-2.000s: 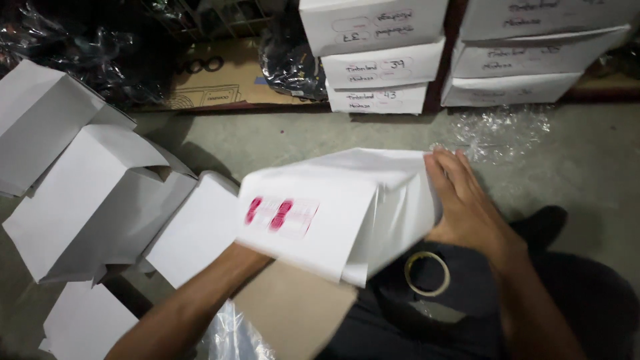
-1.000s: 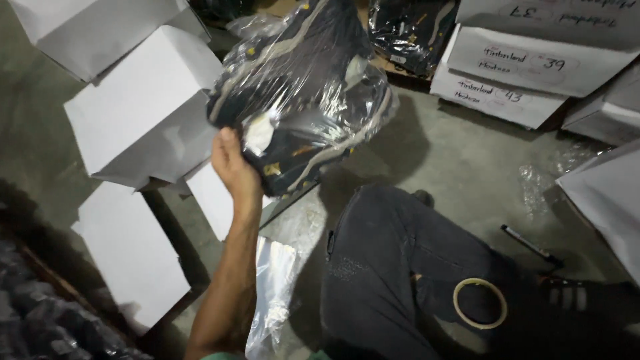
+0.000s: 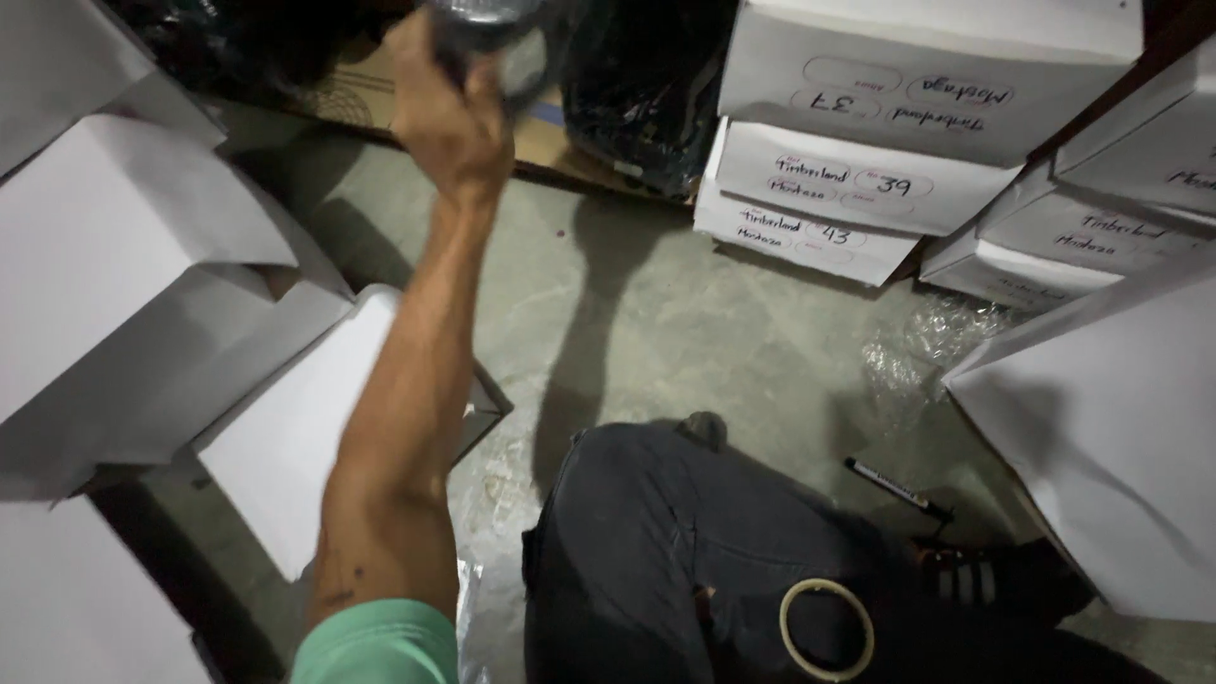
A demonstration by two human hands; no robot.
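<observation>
My left hand [image 3: 451, 123] reaches out at the top of the view, its fingers closed round a dark, shiny item [image 3: 494, 33] that is blurred and cut off by the upper edge. It is near dark items in clear plastic wrap [image 3: 641, 104] on a sheet of brown cardboard [image 3: 366, 90]. My right hand is out of view. A roll of tape [image 3: 826, 630] rests on my dark trousers at the lower right. Beyond it, a black and white marker pen [image 3: 898, 489] lies on the floor.
White boxes [image 3: 912, 104] with handwriting are stacked at the upper right, more [image 3: 1092, 204] beside them. A large white box [image 3: 1092, 437] is at the right, several [image 3: 104, 256] at the left. Crumpled clear plastic [image 3: 912, 351] lies on the concrete floor [image 3: 665, 342].
The wrapped dark shoes that my left hand held a second ago are out of view. That hand has moved up to the dark items. My right hand, on a white box two seconds ago, has left the view.
</observation>
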